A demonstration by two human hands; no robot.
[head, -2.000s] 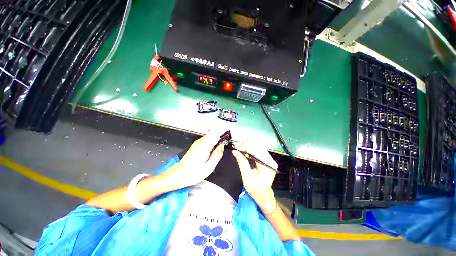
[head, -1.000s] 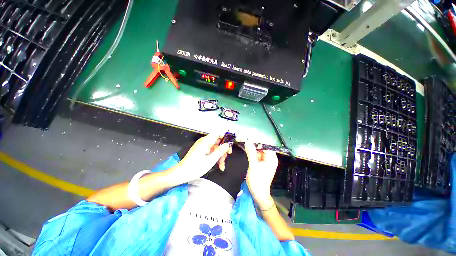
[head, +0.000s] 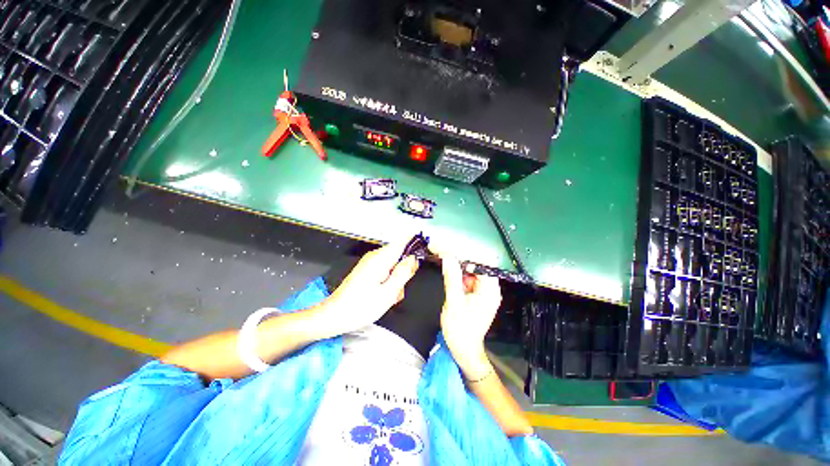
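Note:
My left hand [head: 371,284] holds a small black module [head: 414,246] in its fingertips at the bench's front edge, over my lap. My right hand [head: 470,305] is just right of it and holds slim dark tweezers [head: 491,271], which point right. The right fingertips are close to the module; whether they touch it or pinch a small part cannot be told. Two small modules with black frames and silver-white middles lie on the green mat, a left one [head: 379,188] and a right one [head: 417,206], between the machine and my hands.
The black hot-melt machine [head: 419,114] stands behind the modules, with red-handled nippers [head: 293,127] at its left front corner. A black cable [head: 499,227] runs down the mat. Black trays stand at the left [head: 100,118] and right [head: 699,237]. Blue cloth [head: 755,391] shows at lower right.
My right hand has turned more upright, and the tweezers have swung from slanting down over the hand to lying nearly level. My left hand still holds the module, which is now tilted more upright.

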